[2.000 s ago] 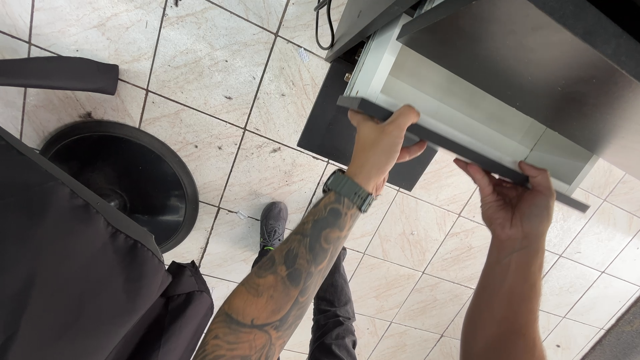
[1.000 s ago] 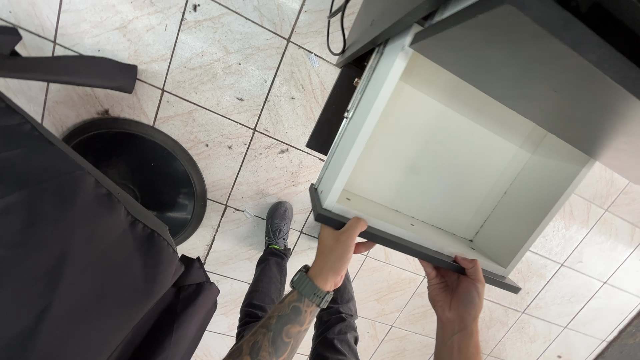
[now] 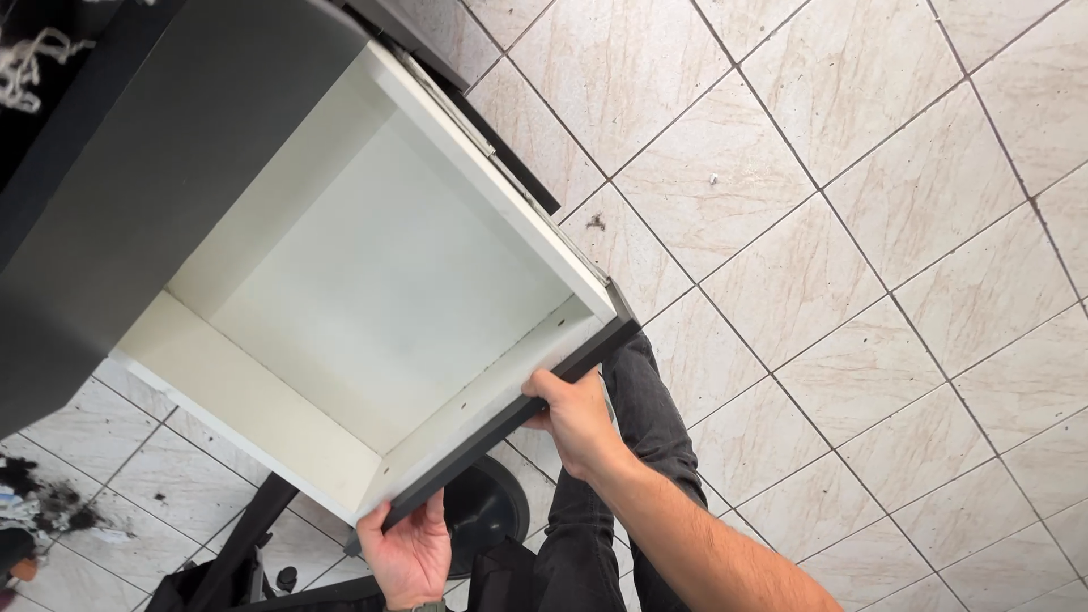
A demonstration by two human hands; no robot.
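A drawer with white walls [image 3: 497,180] stands pulled out from a dark grey cabinet [image 3: 144,187]; nothing lies on the visible part of its bottom. My left hand [image 3: 408,544], with a watch strap at its wrist, grips the dark drawer front [image 3: 476,445] near its lower left end. Further right along the same panel, my right hand [image 3: 574,416] holds it with the thumb over the upper edge and the fingers underneath, partly hidden. A metal runner [image 3: 544,217] shows along the drawer's right outer side.
My legs in dark trousers [image 3: 654,416] are below the drawer's right corner. A round black base [image 3: 489,510] stands on the tiled floor [image 3: 765,255] under the drawer front, beside dark fabric. Dark clippings and scraps [image 3: 55,501] lie at the lower left.
The drawer stands further out than two seconds ago, when the cabinet covered more of its inside. Both hands remain on its front panel. The view has swung round strongly.
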